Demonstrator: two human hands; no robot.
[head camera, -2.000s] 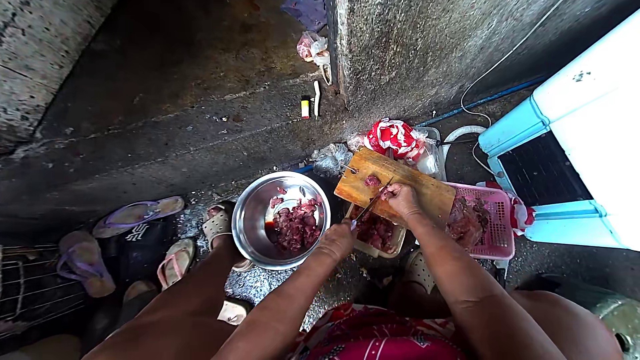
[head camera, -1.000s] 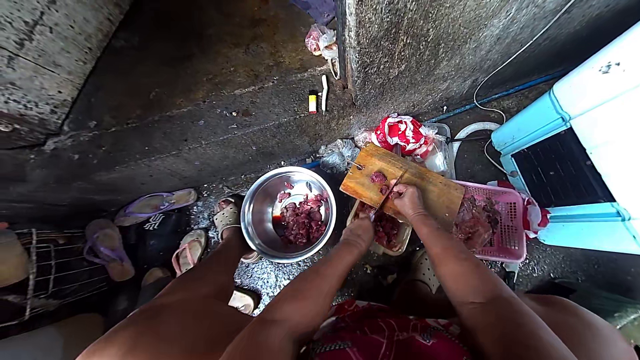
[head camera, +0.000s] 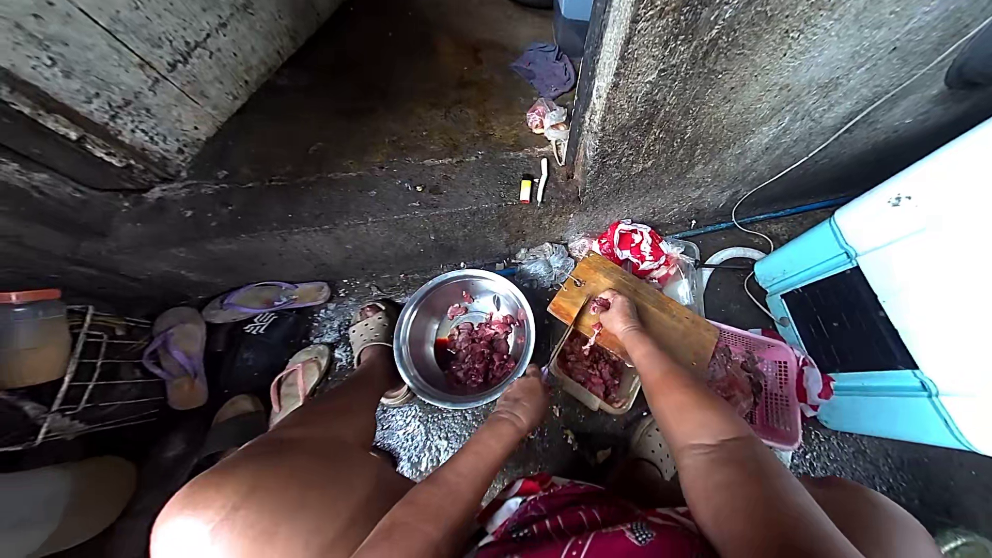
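My left hand (head camera: 523, 399) grips a knife (head camera: 567, 335), whose blade points up and to the right, at the left edge of a wooden cutting board (head camera: 659, 306). On the board, my right hand (head camera: 620, 314) holds a small piece of raw meat (head camera: 599, 305), with a strip hanging below it. Under the board's lower left edge is a plastic tub (head camera: 593, 403) of cut meat. Left of my left hand stands a round metal basin (head camera: 411, 364) with meat chunks (head camera: 480, 349) and some red liquid. A pink plastic basket (head camera: 783, 387) with larger meat lies to the right.
A red and white plastic bag (head camera: 632, 246) and a clear bag (head camera: 545, 265) lie beyond the board. A white and light blue plastic unit (head camera: 891, 310) stands at right. Sandals (head camera: 267, 298) and a wire rack (head camera: 101, 372) are at left. A lighter (head camera: 525, 190) rests on the concrete ledge.
My left hand and the knife have drawn back from the board's middle to its left edge. The meat piece is now lifted in my right hand.
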